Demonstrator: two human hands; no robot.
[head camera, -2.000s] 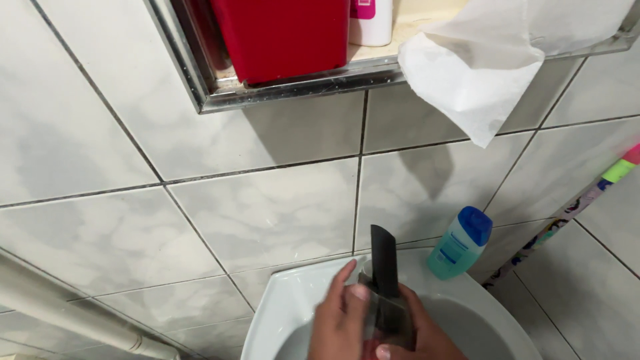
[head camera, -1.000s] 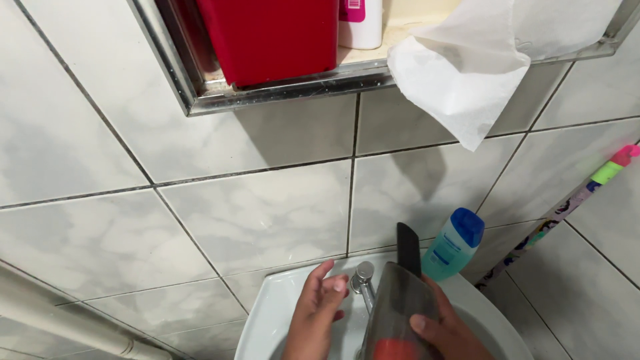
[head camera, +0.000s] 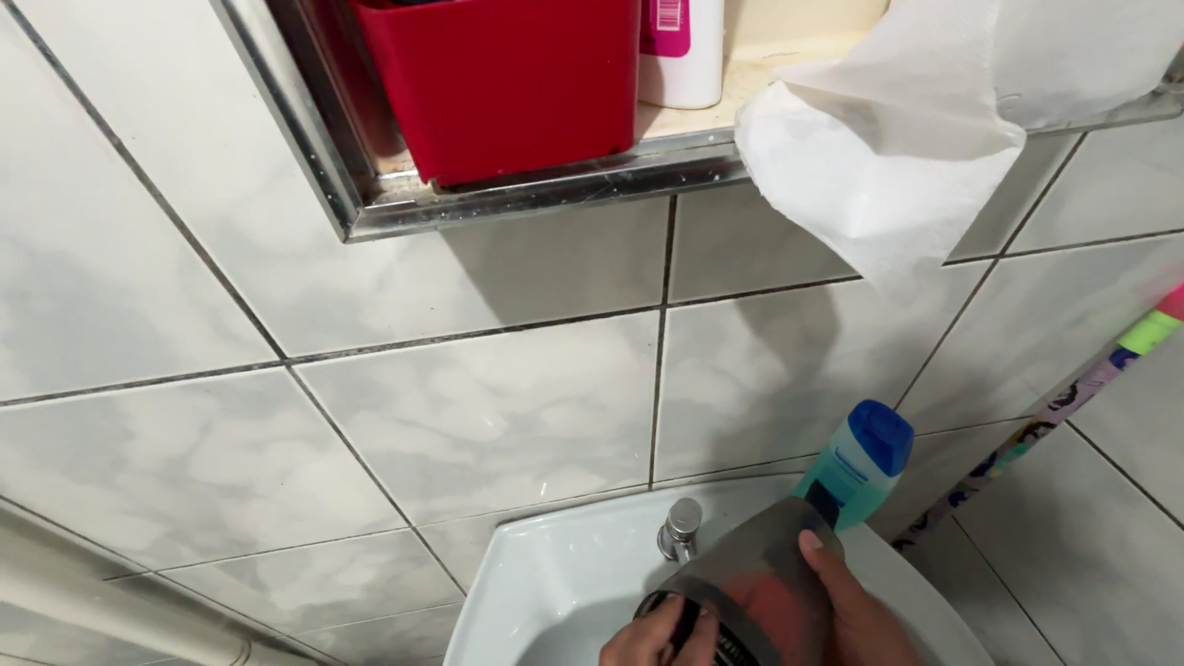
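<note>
A dark translucent container (head camera: 740, 573) with a black band near its lower end is tilted over a white washbasin (head camera: 527, 546). My right hand (head camera: 856, 606) holds its right side, thumb along the wall. The fingers of my left hand (head camera: 661, 634) are bent at the banded end, touching it. Something reddish shows through the wall; whether it is inside or behind cannot be told. Behind the container stands a teal bottle with a blue cap (head camera: 860, 462) on the basin's back right rim. A chrome tap (head camera: 683, 527) is left of the container.
Above, a metal-framed wall recess (head camera: 546, 180) holds a red plastic bin (head camera: 509, 83) and a white bottle (head camera: 689, 65). White paper (head camera: 879, 166) hangs over its edge. A patterned pole (head camera: 1036, 425) leans at the right; a pale pipe (head camera: 111, 592) runs lower left.
My left hand, apart from the container one second ago, is now at its banded end. The container has tipped further to the right, and the dark strip that stuck up from it shows less.
</note>
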